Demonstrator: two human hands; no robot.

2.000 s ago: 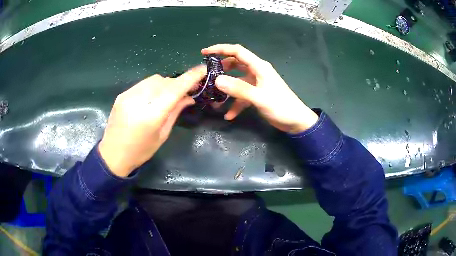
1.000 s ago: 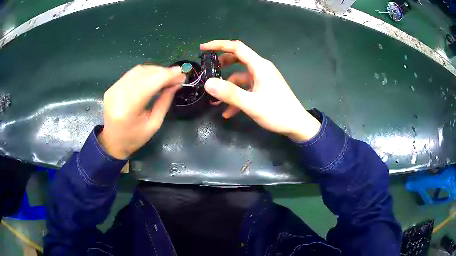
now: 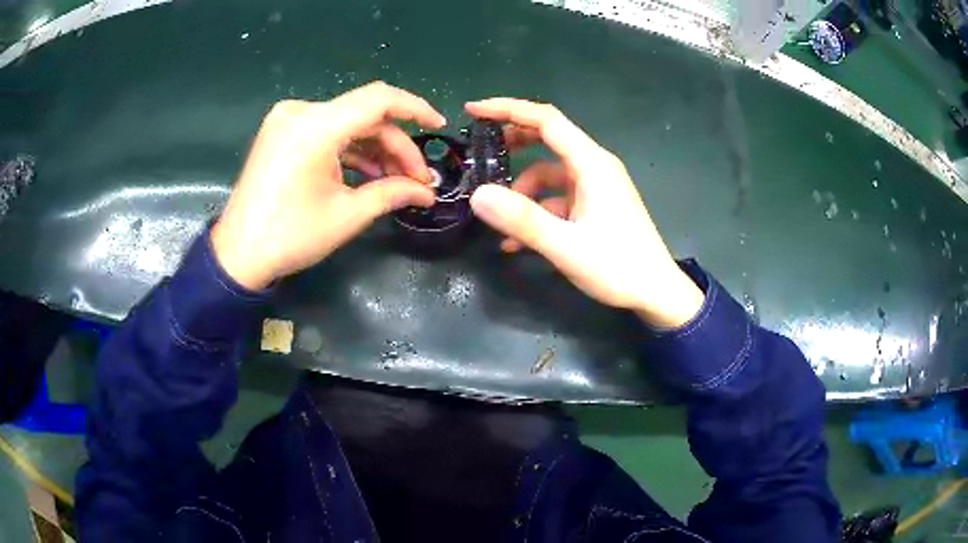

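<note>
The black round housing [image 3: 433, 217] stands on the dark-green bench in front of me, its open top facing up. My right hand [image 3: 568, 207] holds the black top assembly [image 3: 488, 154] on edge at the housing's right side, between thumb and fingers. Thin lead wires run between the two. A small pale green disc [image 3: 436, 150] shows inside the housing. My left hand [image 3: 329, 180] is at the housing's left side, thumb and a finger pinching a small whitish round piece [image 3: 434, 179] over the opening.
A small tan block [image 3: 277, 336] lies near the bench's front edge [image 3: 467, 395]. A pale metal rail [image 3: 679, 34] runs along the far side. A black unit [image 3: 830, 38] with a pale-dotted face lies beyond it. A blue stool [image 3: 909, 435] is at the lower right.
My left fingers have moved from the green disc to the whitish piece. The green disc now sits inside the housing. The housing and both hands appear further right in view.
</note>
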